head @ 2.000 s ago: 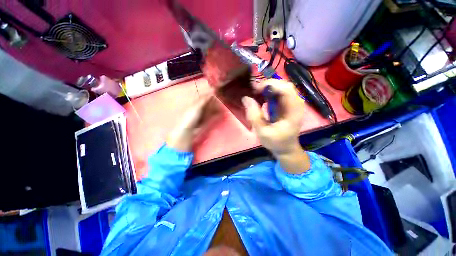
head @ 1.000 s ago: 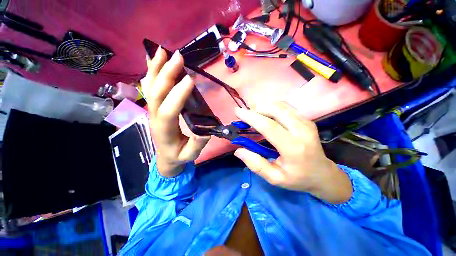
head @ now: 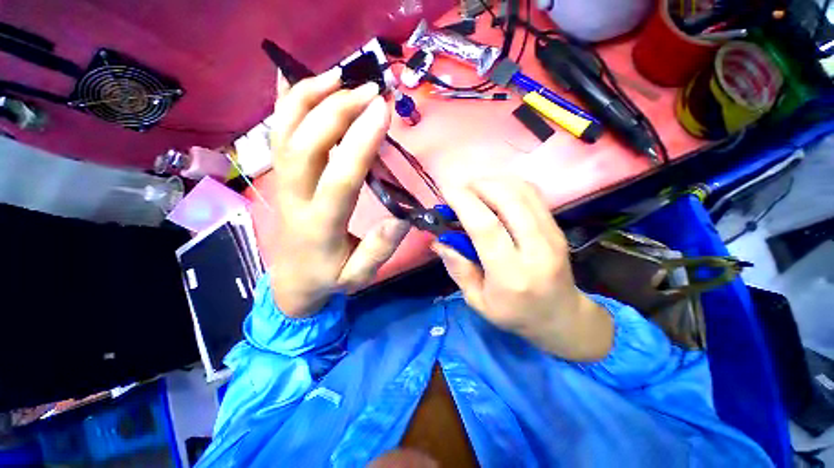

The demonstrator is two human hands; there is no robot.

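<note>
My left hand (head: 320, 201) holds a thin black tablet frame (head: 289, 62) above the pink mat; its far end shows beyond my fingers, and my palm and fingers hide much of it. My right hand (head: 530, 265) grips the blue-handled side cutters (head: 428, 219). Their dark jaws point left at the near part of the frame, close to my left thumb. Whether the jaws touch the frame cannot be told. The right fingers hide most of the handles.
On the pink mat (head: 421, 155) lie a small dark-blue bottle (head: 407, 110), a black strip (head: 533, 122), a yellow-and-blue utility knife (head: 560, 113), a silver tube (head: 454, 47) and a black corded tool (head: 599, 96). A red cup (head: 660, 57) and tape roll (head: 729, 90) stand right. Tablets (head: 219, 288) lie left.
Two seconds ago both hands were blurred and farther over the bench. Since one second ago, my left hand has turned across the frame and the right fingers have closed further around the cutters.
</note>
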